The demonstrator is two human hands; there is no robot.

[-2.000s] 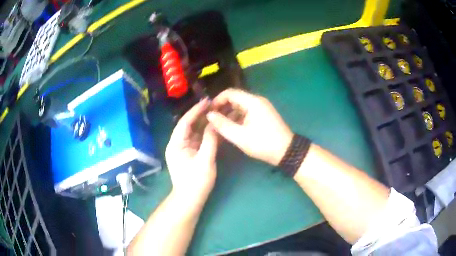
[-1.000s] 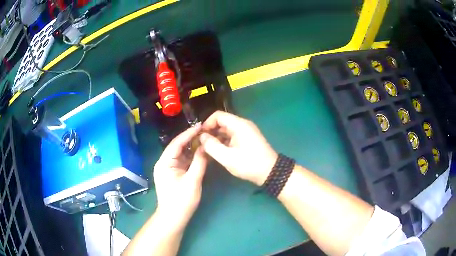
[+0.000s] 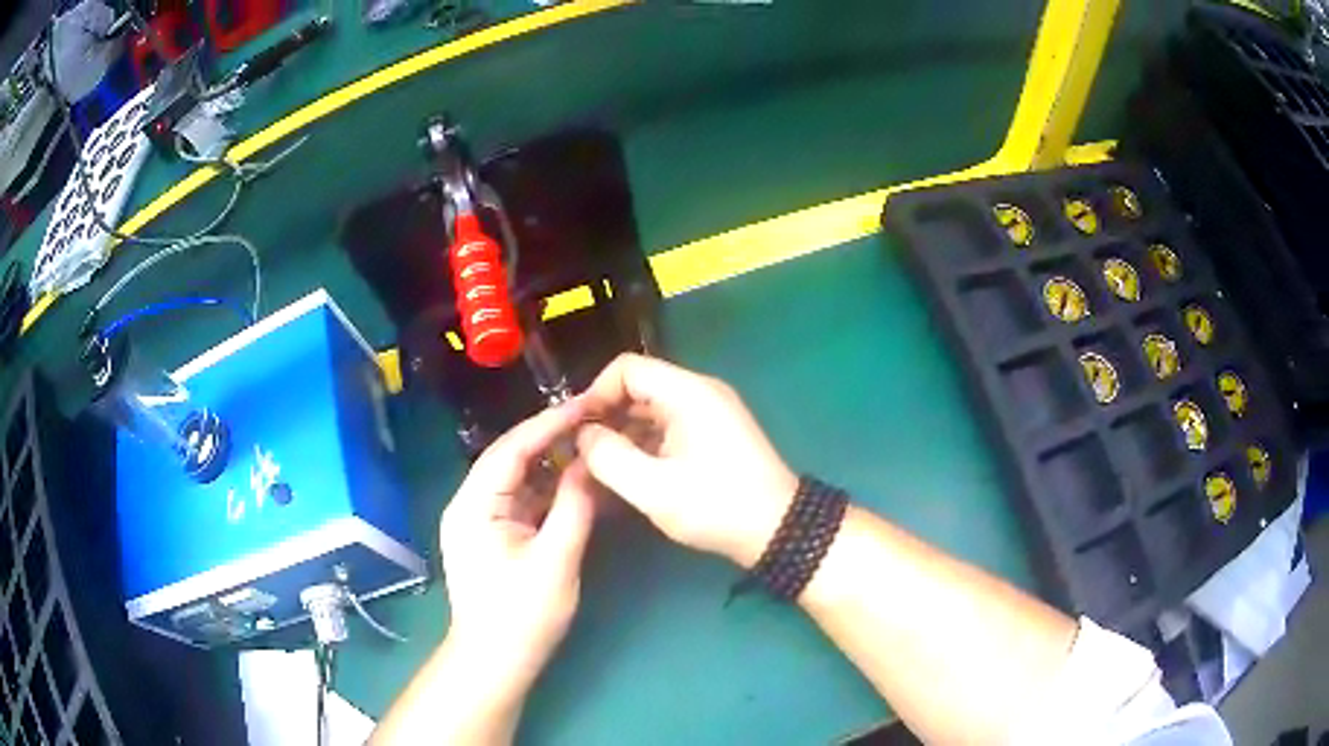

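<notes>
My left hand (image 3: 510, 532) and my right hand (image 3: 678, 459) meet at the fingertips just in front of the clamp fixture. A small gold round part (image 3: 563, 455) shows partly between the fingertips; the fingers hide most of it. The black clamp fixture (image 3: 576, 204) stands behind my hands. Its red ribbed toggle handle (image 3: 485, 292) points toward me and no hand touches it. The right foam tray (image 3: 1006, 328) holds gold discs in several pockets, while its pockets nearest me on the left side are empty.
A blue control box (image 3: 270, 452) with a clear cylinder (image 3: 146, 408) stands at the left. A left foam tray (image 3: 44, 583) is at the left edge. White paper (image 3: 284, 700) lies before the box. A yellow post (image 3: 1052, 88) rises behind the right tray. Die-cut sheets (image 3: 91, 190) lie at the back left.
The view has shifted, so the fixture, box and tray sit lower in the picture. My hands stay together at the fingertips around the small part.
</notes>
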